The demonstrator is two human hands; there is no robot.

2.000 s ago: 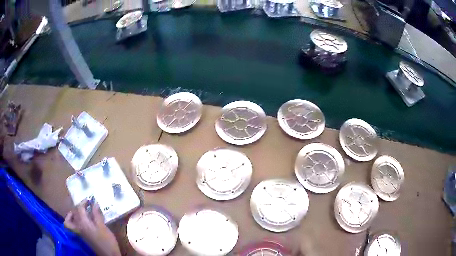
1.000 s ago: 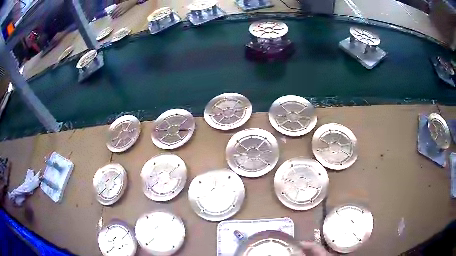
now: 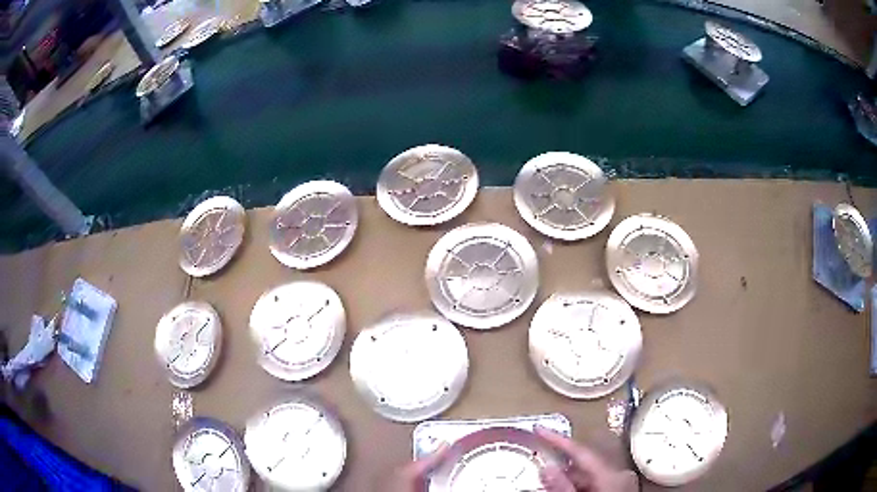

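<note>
A round spoked disc [image 3: 495, 471] is at the bottom centre, cut off by the picture's edge. It lies over a white pegged plate [image 3: 431, 432], whose back edge shows behind it. My left hand [image 3: 423, 471] is at the disc's left rim, small and partly cut off. My right hand [image 3: 587, 466] is at its right rim, with fingers on the disc. The plate's posts are hidden under the disc.
Several pale discs [image 3: 482, 275] lie in rows on the tan bench [image 3: 750, 365]. An empty pegged plate [image 3: 87, 329] and white cloth [image 3: 34, 351] are at left. A green belt [image 3: 365, 106] carries discs on plates. Blue material [image 3: 48, 461] is at lower left.
My left hand has come into view at the disc's left rim. My right hand shows more, over the disc's right side. Earlier, a hand was on the white plate at lower left.
</note>
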